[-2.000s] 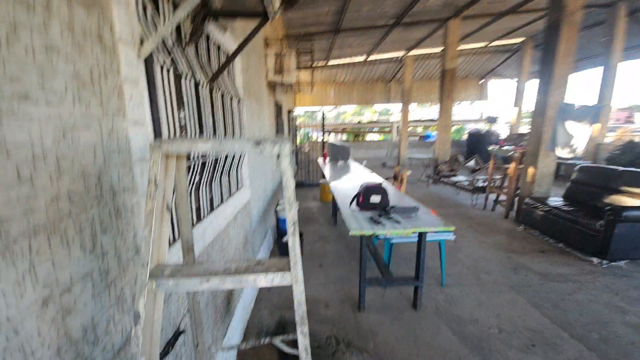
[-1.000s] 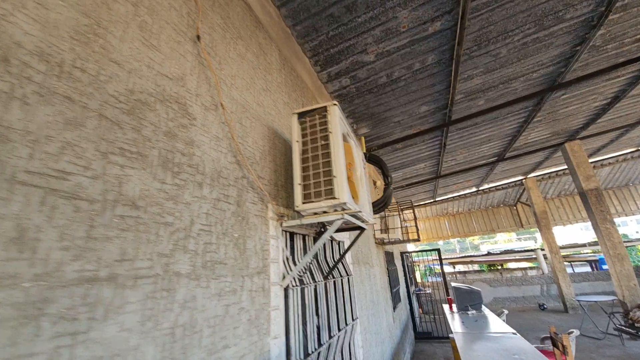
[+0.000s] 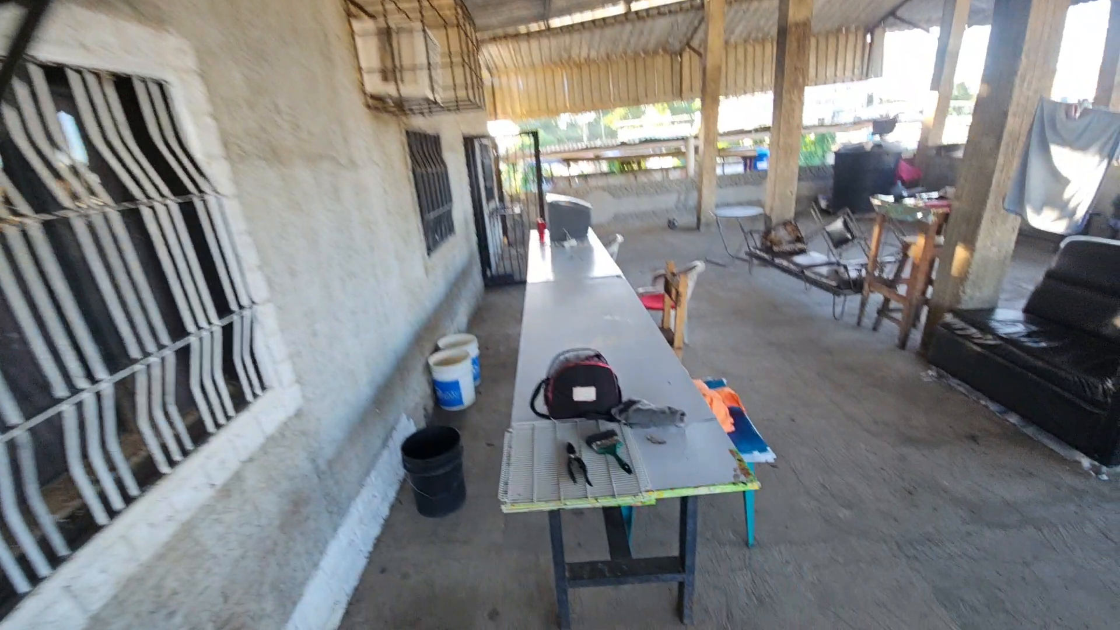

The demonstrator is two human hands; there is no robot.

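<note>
Neither my left hand nor my right hand shows in the head view. A long grey table [image 3: 582, 319] runs away from me down the middle. At its near end a white wire rack [image 3: 534, 464] lies flat. On the rack are black-handled pliers [image 3: 577, 464] and a brush with a green handle [image 3: 610, 448]. Just behind the rack stands a black bag with red trim [image 3: 584, 385], and a crumpled grey cloth or glove [image 3: 649, 413] lies to its right.
Along the left wall stand a black bucket [image 3: 435, 472] and white buckets [image 3: 451, 381]. A barred window [image 3: 131, 289] is at left, a caged unit [image 3: 416, 61] higher up. Orange cloth [image 3: 717, 402] lies on a stool beside the table. A black sofa [image 3: 1032, 359] is at right.
The view has swung down from the wall-mounted air conditioner unit and roof to the table and floor. The stepladder seen two seconds ago is out of view.
</note>
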